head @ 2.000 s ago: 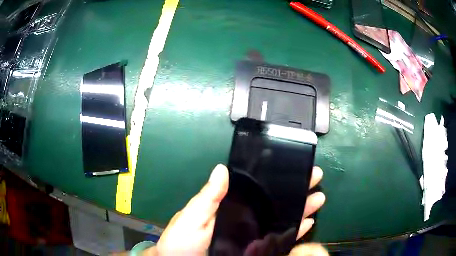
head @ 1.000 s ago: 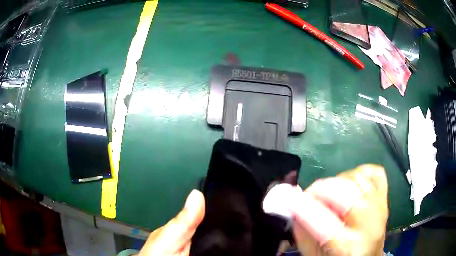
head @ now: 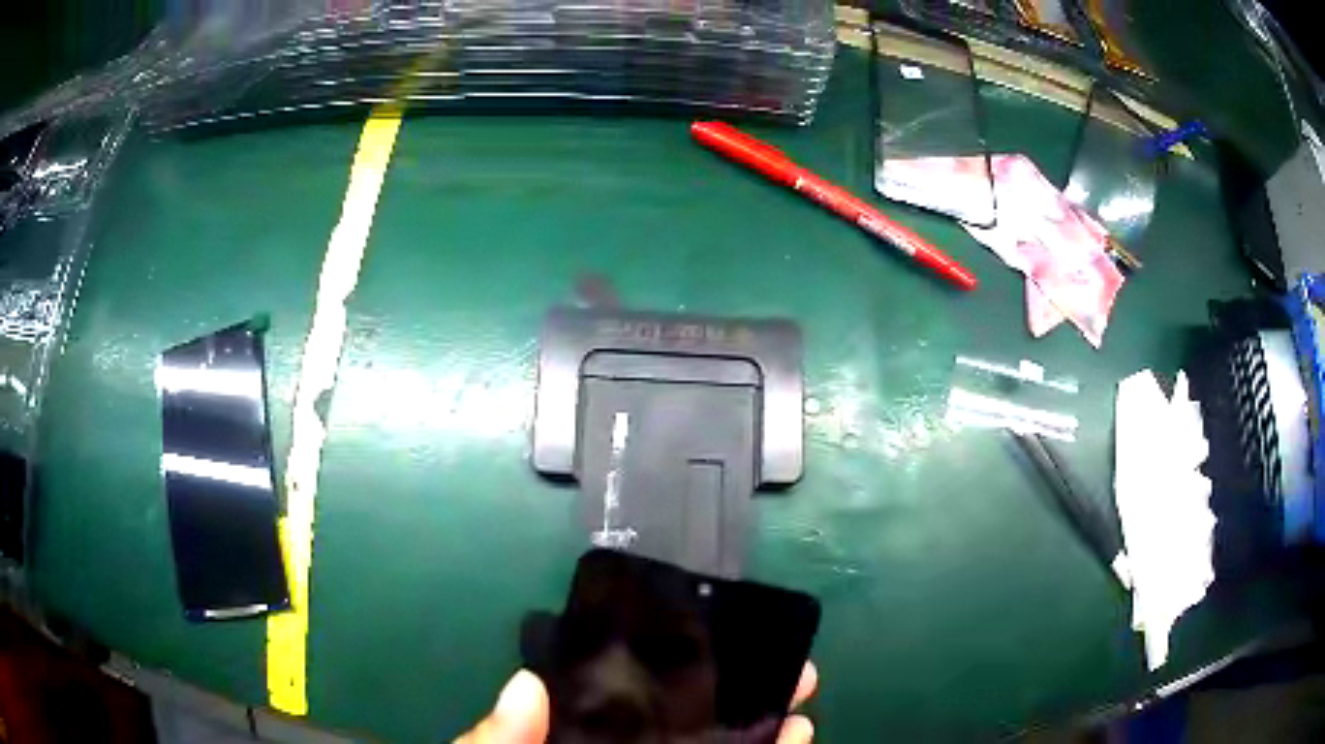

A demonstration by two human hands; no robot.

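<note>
A glossy black cover glass panel (head: 683,654) with rounded corners and a small camera hole is at the bottom centre, its lower part cut off by the frame. My left hand (head: 512,712) holds it, thumb at the left edge and fingertips at the right edge. The panel's top end overlaps the lower end of the dark grey jig (head: 669,436) in view; whether they touch cannot be told. The jig has a wide head and a stepped recess. My right hand is not in view.
A black display panel (head: 221,480) lies left of the yellow tape (head: 289,640). Clear trays (head: 509,73) stand at the back. A red marker (head: 836,204), pink-white wrapper (head: 1054,247), film strips (head: 1013,400), dark slim tool (head: 1068,494) and crumpled white wipes (head: 1165,509) lie right.
The view has shifted, so the bench things sit lower and the back trays show. My right hand, which held a white wipe on the panel, has left the picture. My left hand still holds the panel.
</note>
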